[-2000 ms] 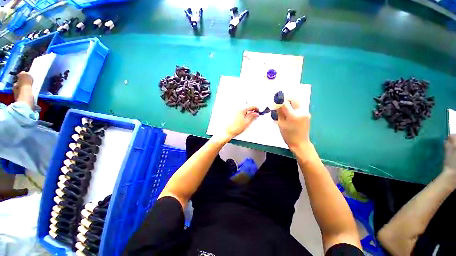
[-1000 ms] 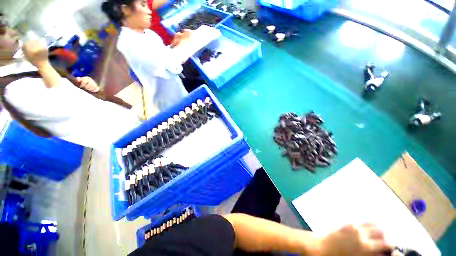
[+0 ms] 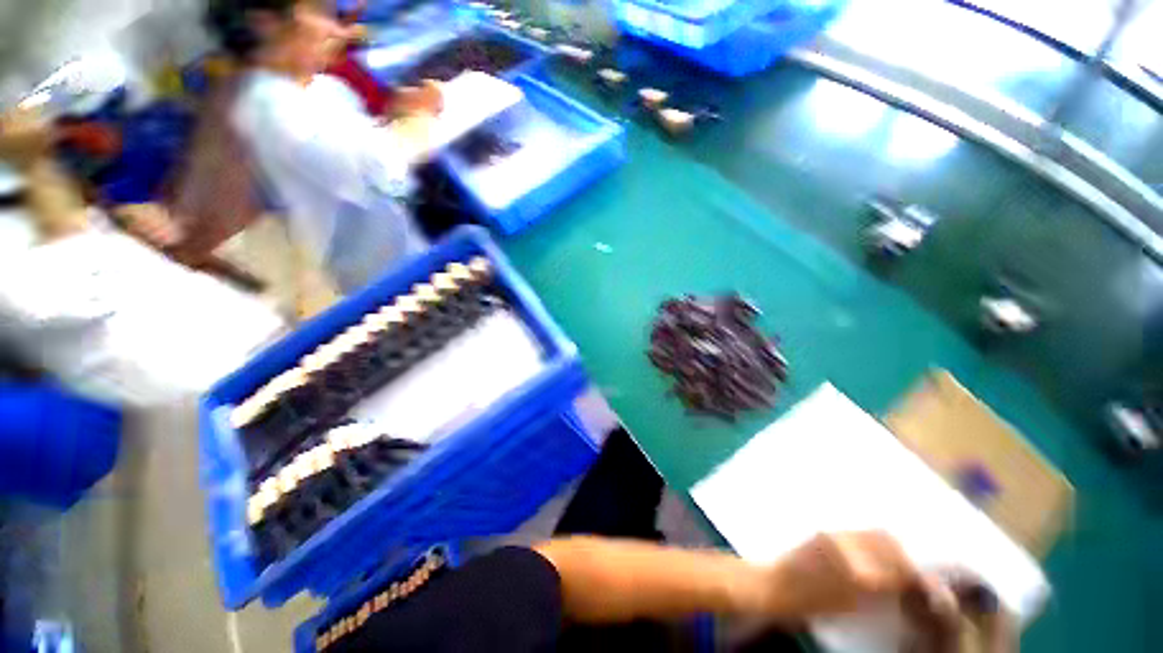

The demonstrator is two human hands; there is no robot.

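The head view is blurred. My left hand point(image 3: 848, 574) is over the white sheet point(image 3: 816, 440), fingers curled; whether it holds anything is unclear. My right hand point(image 3: 950, 628) is close beside it at the bottom edge, partly cut off, around a dark rounded black part point(image 3: 977, 596). The purple disc point(image 3: 977, 481) lies on the tan card point(image 3: 937, 415) behind the sheet. A loose heap of small black parts point(image 3: 718, 356) lies left of the sheet.
A blue crate point(image 3: 523, 300) at left holds rows of black parts with cream ends, stacked on more crates. Another blue tray point(image 3: 561, 185) is on the green bench point(image 3: 606, 262). Several black-and-pale units point(image 3: 899, 230) stand along the back. A person in white point(image 3: 319, 160) is at far left.
My view has swung left, bringing the crates and neighbouring people into fuller view; the right-hand heap has left the picture. Both hands now appear at the lower right.
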